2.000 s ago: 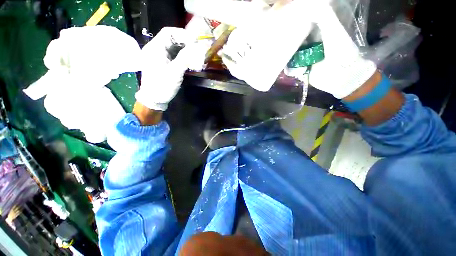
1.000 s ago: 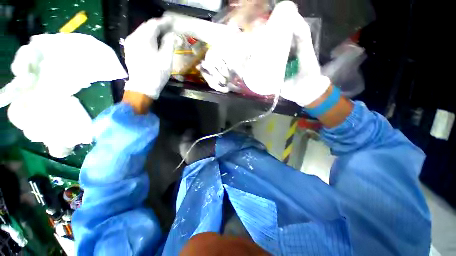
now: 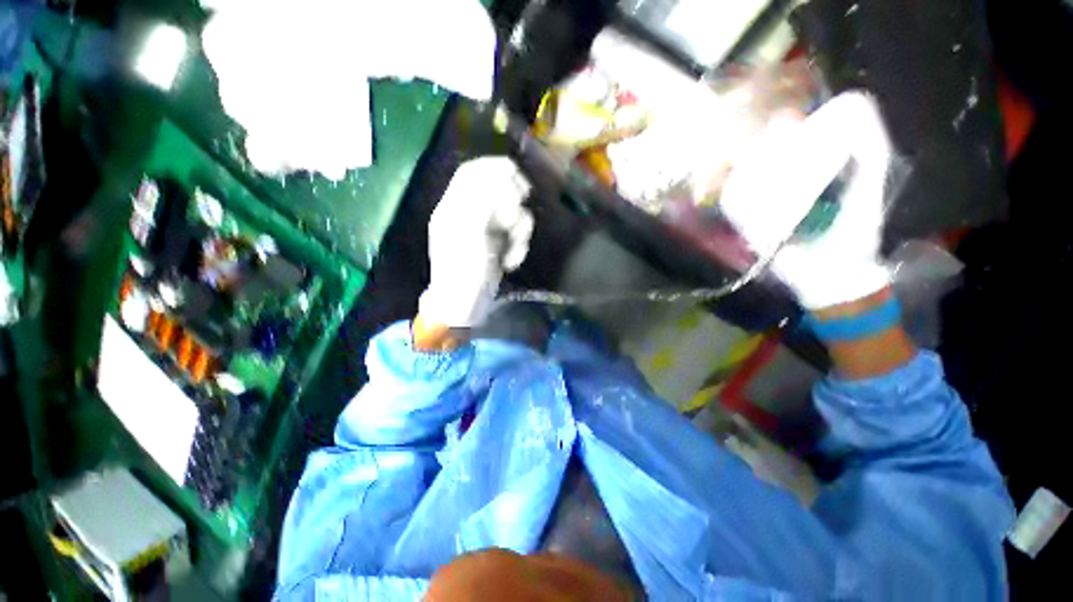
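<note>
My left hand point(image 3: 477, 241), white-gloved, is closed at the bin's near side. A thin pale wire point(image 3: 641, 296) runs from its lower edge to my right hand; its held end is blurred. My right hand point(image 3: 824, 223), white-gloved with a blue band at the wrist, is curled around a small green piece point(image 3: 826, 209), where the wire seems to start. Glare merges the glove with white material beside it. A white cloth point(image 3: 341, 71) lies on the green mat point(image 3: 394, 147) at the upper left.
A green-edged circuit board point(image 3: 300, 394) with orange coils lies at left. A grey-white box point(image 3: 124, 517) stands at lower left. The dark bin's edge point(image 3: 635, 212) crosses the centre, with yellow, red and white scraps behind it. Yellow-black floor tape point(image 3: 720, 382) shows below.
My left hand has moved down, away from the white material over the bin. The wire, hanging loose before, now spans both hands. The view has turned, showing more of the board.
</note>
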